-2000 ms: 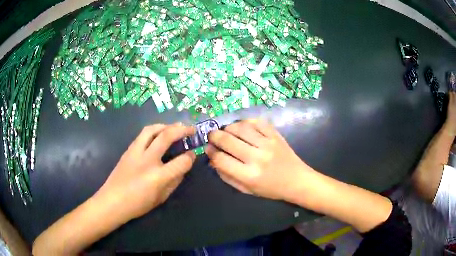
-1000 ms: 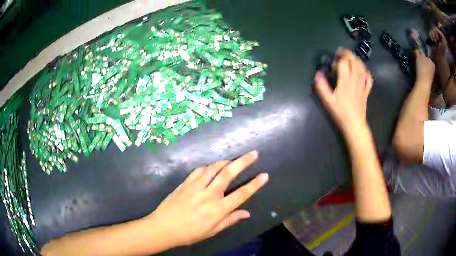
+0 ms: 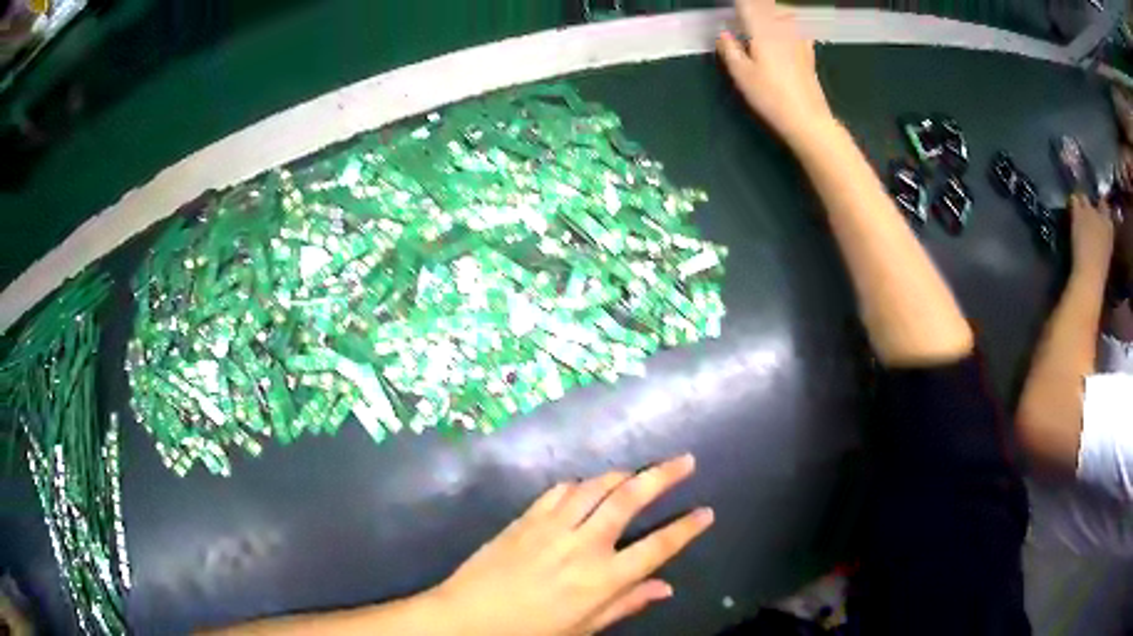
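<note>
A large pile of small green circuit boards (image 3: 472, 267) lies on the dark bench. My left hand (image 3: 578, 547) is palm down on the bench below the pile, fingers spread, holding nothing. My right hand (image 3: 777, 75) is stretched across the pale edge strip (image 3: 596, 44) at the top. Its fingertips meet the picture's upper edge, so whether they hold anything is hidden. Several black housings (image 3: 954, 201) lie in a cluster right of my right forearm.
A bundle of long thin green strips (image 3: 75, 460) lies left of the pile. The green belt (image 3: 373, 44) runs beyond the edge strip. At the right, another person's forearm (image 3: 1062, 336) reaches in, with more black housings (image 3: 1025, 193) beside that hand.
The housing my hands held between them is no longer there. My right hand moved to the housing cluster at right, then up to the edge strip. The cluster has grown. My left hand opened onto the bench.
</note>
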